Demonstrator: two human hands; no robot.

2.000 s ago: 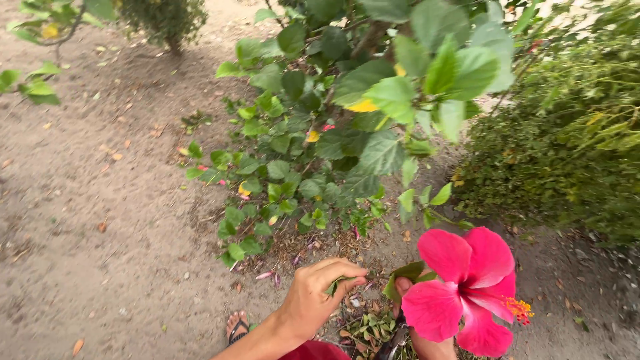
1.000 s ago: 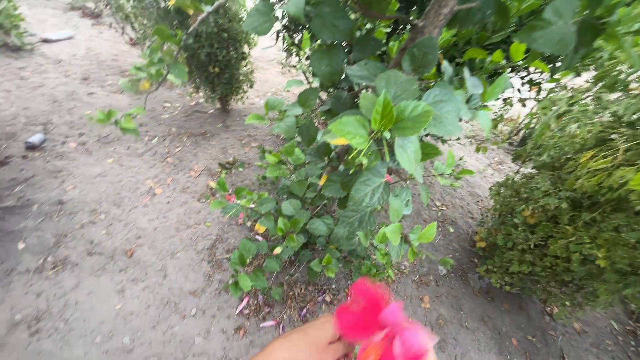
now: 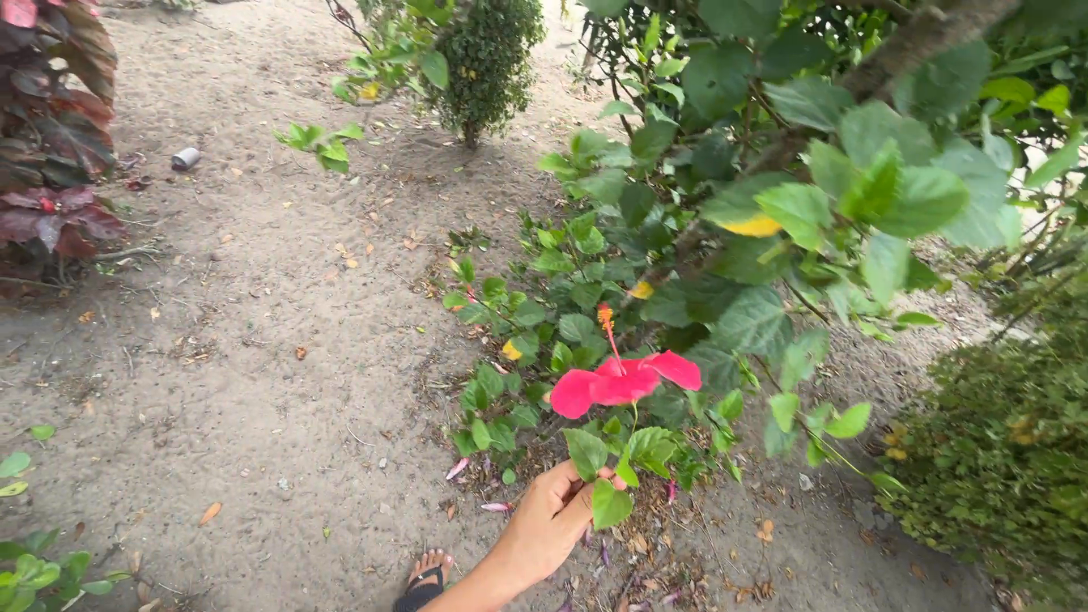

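Note:
My left hand [image 3: 548,518] reaches in from the bottom edge, its thumb and fingers closed on the thin green stem of a pinkish-red hibiscus flower [image 3: 625,380]. The flower stands upright above the fingertips, its petals spread and its orange-yellow stamen column pointing up. Several green leaves [image 3: 650,448] on the stem surround the fingertips. Behind the flower is a leafy green bush [image 3: 586,289]. My right hand is out of view.
Branches with broad leaves [image 3: 884,195] hang close at the upper right, with a low shrub [image 3: 1003,442] below them. Dark red foliage [image 3: 68,144] and a small can-like object [image 3: 185,158] are at left. My sandaled foot [image 3: 427,578] stands on sandy ground.
Two seconds ago my right hand held the flower; now my left hand holds it by the stem and my right hand is out of view. The view has shifted.

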